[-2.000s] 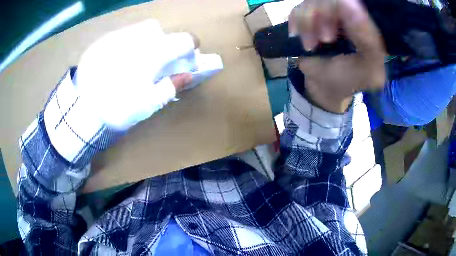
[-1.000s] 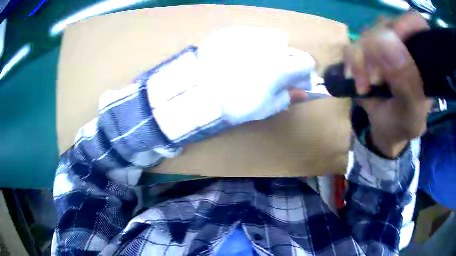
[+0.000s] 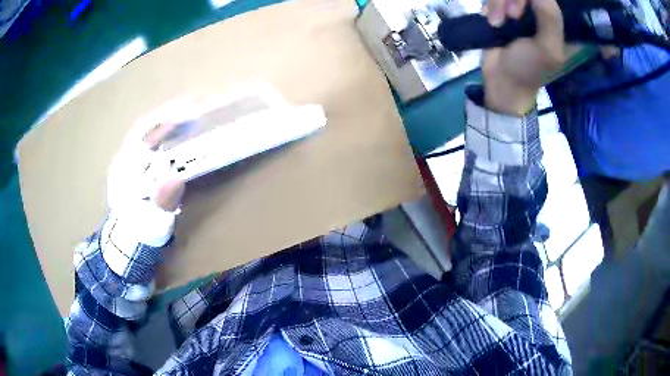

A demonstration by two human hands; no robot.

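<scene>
My left hand (image 3: 150, 180), in a white glove with bare fingertips, grips the left end of a white router housing (image 3: 253, 141) over the cardboard work pad (image 3: 294, 194). The housing looks tilted, with small dark openings near my fingers. Glare washes out its upper part. My bare right hand (image 3: 521, 55) is closed around a thick black electric screwdriver (image 3: 470, 33), held level at the upper right. Its tip end points left, in front of the screw feeder (image 3: 422, 44). The driver bit cannot be made out.
A black cable (image 3: 632, 84) loops at the right. A person in blue (image 3: 624, 125) is beside the bench on the right. White rounded covers (image 3: 566, 198) lie right of my right forearm. A red edge (image 3: 437, 194) shows by the pad. The green bench (image 3: 110, 37) reflects strip lights.
My left hand has moved back left with the housing, which now shows more fully. The screwdriver in my right hand has moved from beside the housing to in front of the feeder. The view has turned.
</scene>
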